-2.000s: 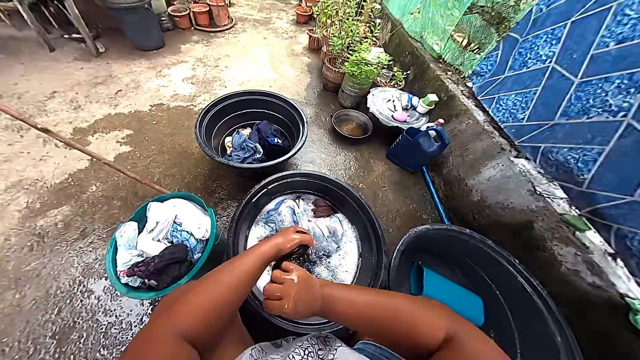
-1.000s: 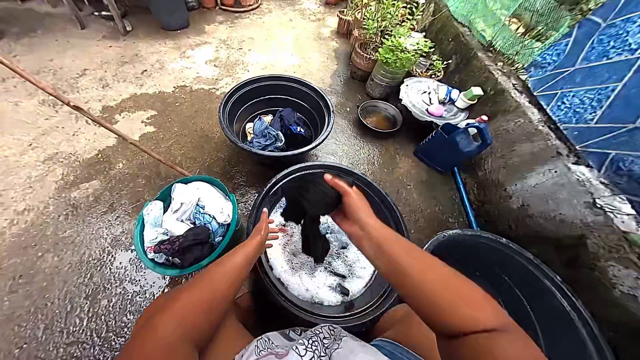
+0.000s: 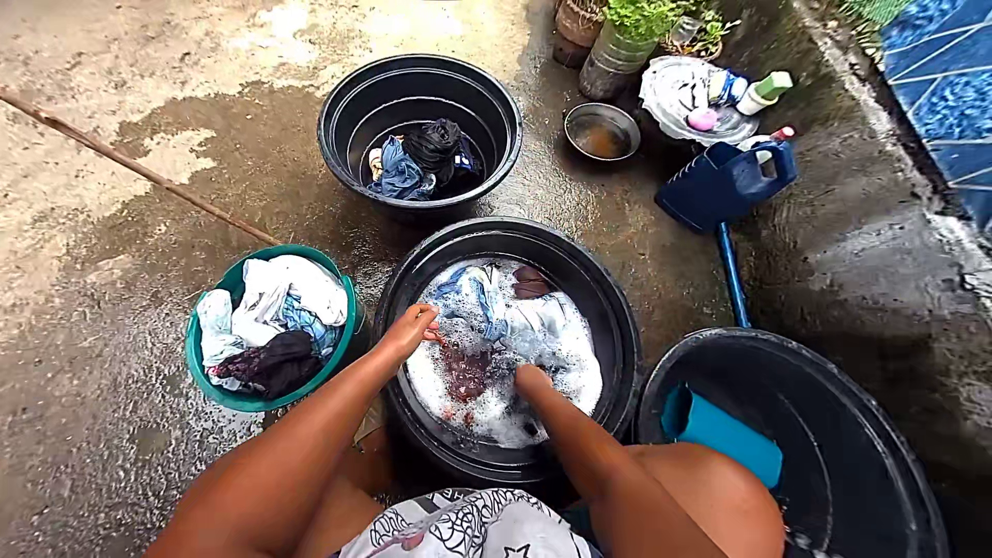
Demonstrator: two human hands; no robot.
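Between my legs stands a large black plastic tub (image 3: 620, 310) of sudsy water with soaked clothes (image 3: 484, 294) in it, light blue, white and dark brown. My left hand (image 3: 415, 329) is just above the suds at the tub's left side, its fingers partly bent; a reddish-brown garment (image 3: 465, 368) lies in the water beside it. My right hand (image 3: 533, 378) is sunk in the suds right of that garment, so its fingers are hidden. Beyond, a second black tub (image 3: 496, 167) holds a bundled black garment (image 3: 434, 147) and blue denim (image 3: 401, 172).
At left, a teal basin (image 3: 347, 310) holds clothes, near a wooden stick (image 3: 139, 167). At right are a black tub (image 3: 868, 418) with a teal plastic container (image 3: 721, 434), a cut blue jug (image 3: 713, 186), a metal bowl (image 3: 602, 132), a tray of bottles (image 3: 674, 89) and potted plants (image 3: 620, 54).
The black garment has left my right hand and a black bundle now lies in the far tub. My right hand has gone down into the suds. The view has tilted down.
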